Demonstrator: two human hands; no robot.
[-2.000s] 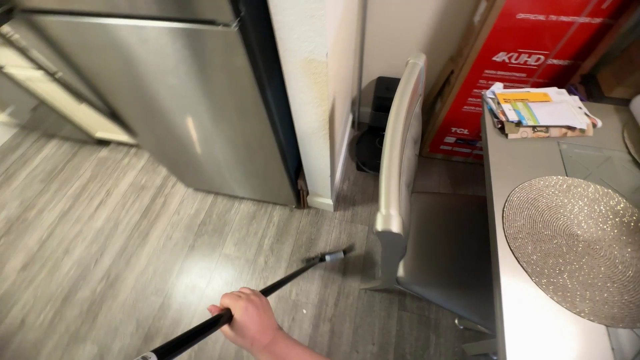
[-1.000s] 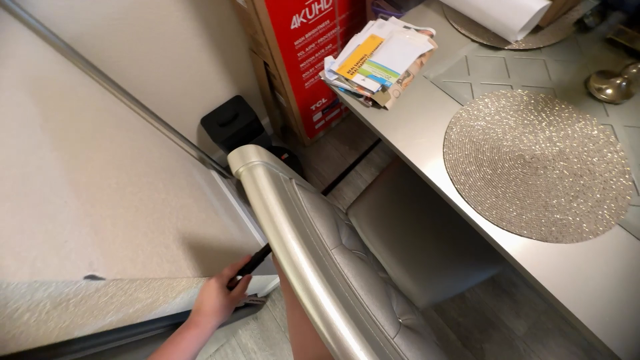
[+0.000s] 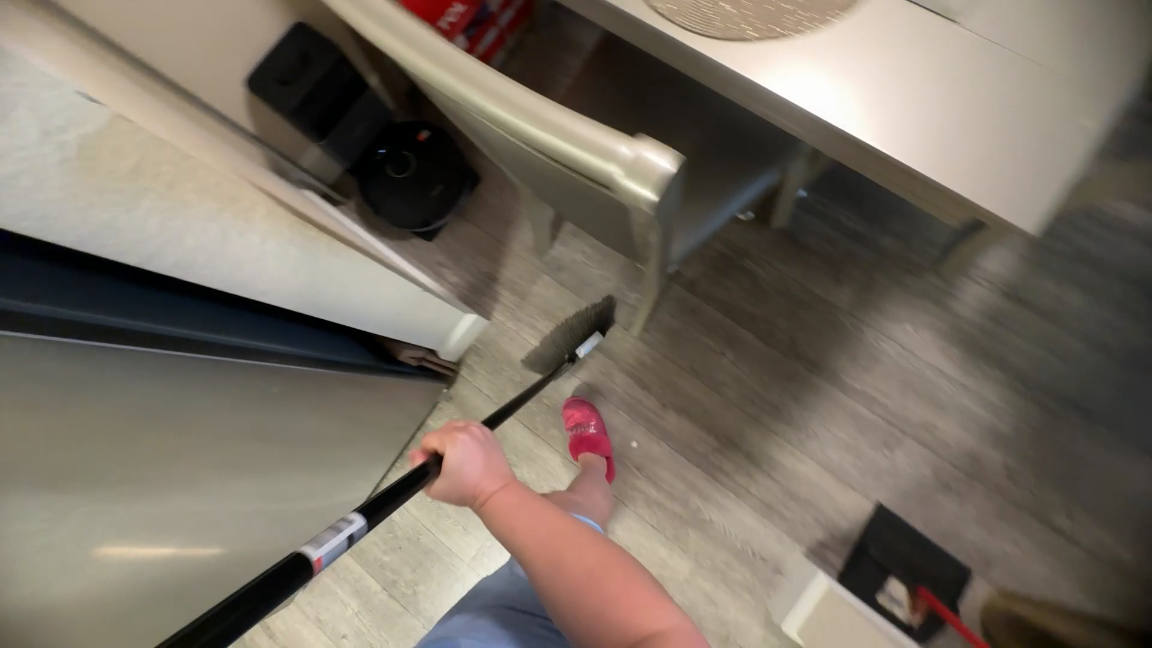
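Note:
My right hand [image 3: 466,463] is closed around the black pole of a broom [image 3: 405,486], its forearm coming in from the bottom right. The pole slants from the bottom left corner to the broom's grey bristles [image 3: 571,335], which lie on the wood-look floor between the wall corner and the chair leg. My left hand is out of view. Just below the broom head is my foot in a pink slipper [image 3: 585,427]. A black dustpan [image 3: 900,562] with a red handle rests on the floor at the lower right.
A chair [image 3: 648,171] stands at the table [image 3: 837,99], which bears a round woven placemat [image 3: 756,13]. A black robot vacuum [image 3: 414,175] sits at its dock [image 3: 315,90] by the wall. The stainless refrigerator [image 3: 198,468] fills the lower left. A red box [image 3: 477,22] is behind the chair.
The broom head, hidden a second ago, is in view beside the chair leg. My slippered foot and the dustpan have come into sight as the view swung down.

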